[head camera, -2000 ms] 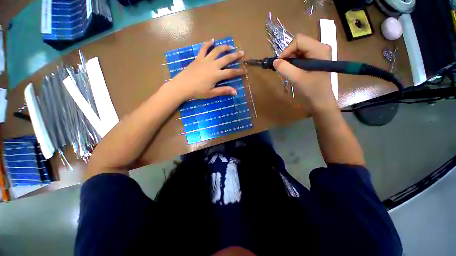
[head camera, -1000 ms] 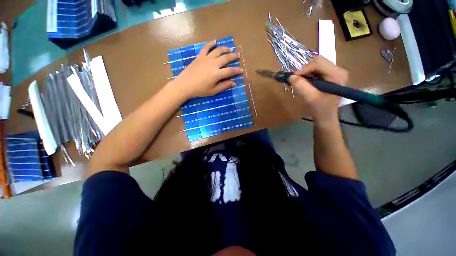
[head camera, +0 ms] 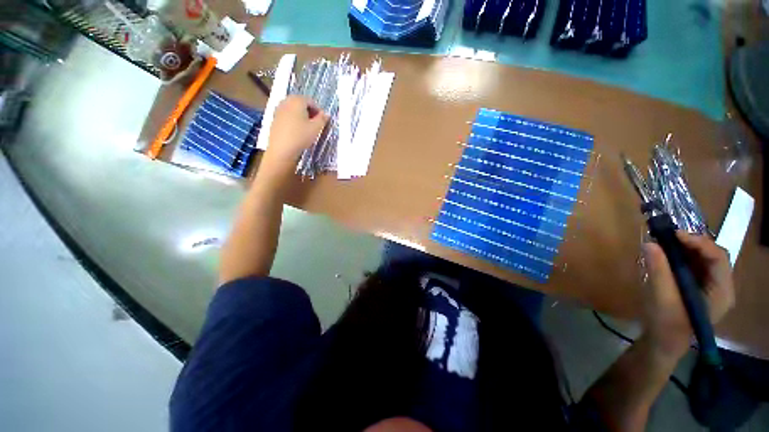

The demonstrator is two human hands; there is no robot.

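A blue solar cell (head camera: 514,194) with pale lines lies flat on the brown bench in front of me, with thin ribbon ends sticking out at its sides. My left hand (head camera: 295,126) is at the long ribbon bundle (head camera: 316,152) on the left, fingertips together over its left part; whether they pinch a ribbon is too small to tell. My right hand (head camera: 690,283) holds the soldering iron (head camera: 674,253), its tip pointing up and away, beside the short ribbon pile (head camera: 672,190) and right of the cell, not touching it.
White strips (head camera: 378,118) lie at the long ribbons, another white strip (head camera: 736,221) at far right. A small cell pile (head camera: 221,131) and an orange tool (head camera: 184,108) are at left. A cell stack (head camera: 398,21) and dark stacks (head camera: 599,25) stand on the green mat (head camera: 523,55).
The view has swung left. My left hand has left the solar cell and moved to the long ribbons. My right hand still holds the iron, now with its tip pointing more away from me.
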